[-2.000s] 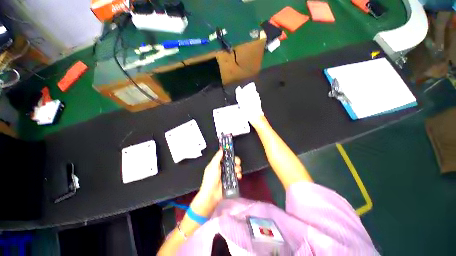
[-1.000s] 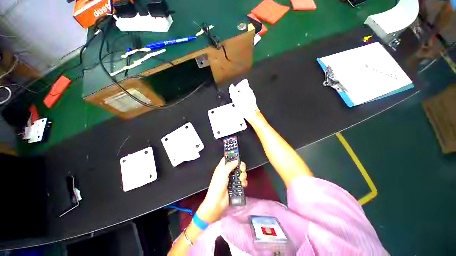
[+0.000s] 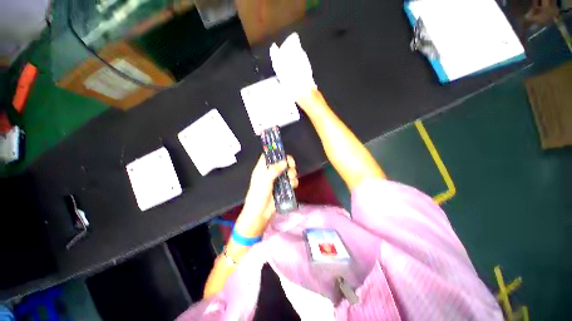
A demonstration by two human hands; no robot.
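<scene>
My left hand (image 3: 271, 178) is bare with a blue wristband and is shut on a long black remote control (image 3: 279, 164), its far end over the near edge of the right white unit (image 3: 266, 108). My right hand (image 3: 293, 68), in a white glove, lies at that unit's right edge. The glove blends with the unit, so its grip is unclear. A middle white unit (image 3: 209, 143) and a left white unit (image 3: 153, 178) lie flat on the black bench (image 3: 357, 81). The middle one has a tab at its near right corner.
A clipboard (image 3: 467, 37) with white paper lies at the bench's far right. A small dark device (image 3: 79, 219) with a white part lies at the left end. The wooden rear bench (image 3: 119, 72) with a black cable stands behind. Yellow lines (image 3: 439, 160) mark the green floor.
The view has tilted down, so the bench things sit higher in the picture and the pen has left it. My left hand still holds the remote; my right hand stays at the right unit.
</scene>
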